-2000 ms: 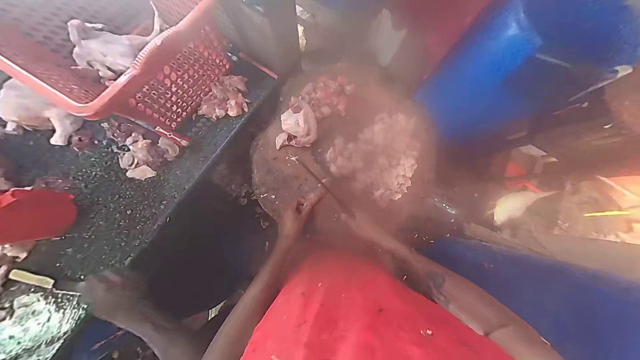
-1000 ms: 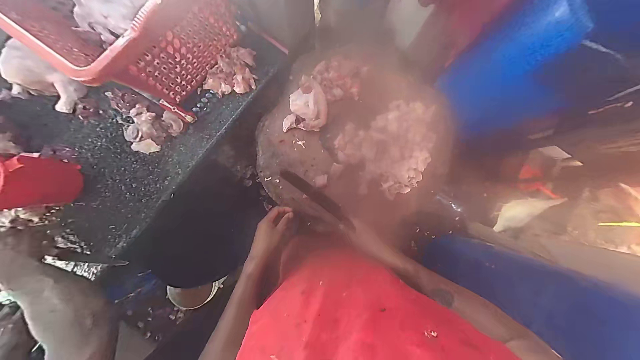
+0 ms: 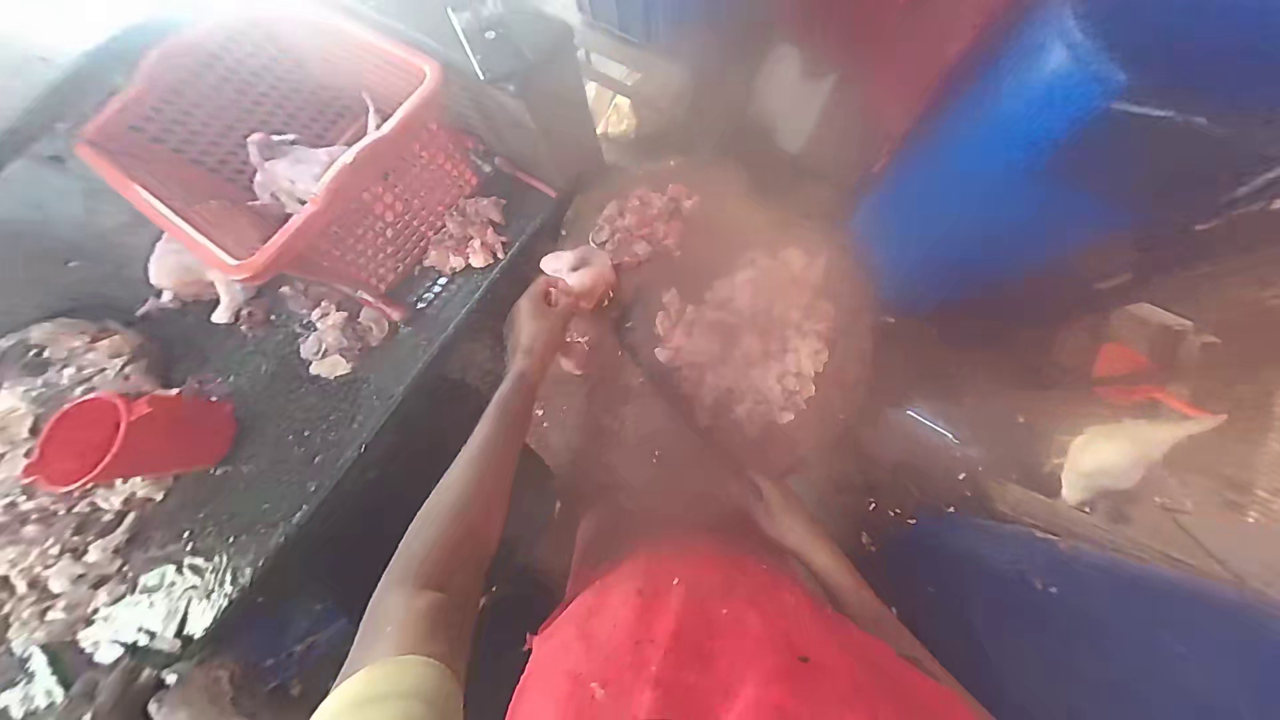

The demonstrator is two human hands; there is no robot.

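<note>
My left hand (image 3: 540, 318) grips a piece of raw poultry (image 3: 582, 275) at the upper left of a round chopping block (image 3: 620, 415). My right hand (image 3: 775, 505) is blurred at the block's near right edge; it holds the handle end of a dark-bladed knife (image 3: 670, 385), whose blade points up and left toward the piece. Right of the blade lies a wide heap of chopped meat (image 3: 755, 335). A smaller heap of meat bits (image 3: 645, 222) lies behind the held piece. Haze or smear on the view softens the block's right side.
On the dark counter (image 3: 320, 440) at left stand a red plastic basket (image 3: 260, 265) with a plucked bird (image 3: 290, 170), and a red plastic jug (image 3: 175, 435) lying among scraps. A blue barrel (image 3: 1000, 190) is at upper right. A white live bird (image 3: 1125, 455) is on the ground at right.
My left hand has moved forward from the block's near edge and taken hold of the poultry piece. A co-worker's arm at lower left has mostly left the view.
</note>
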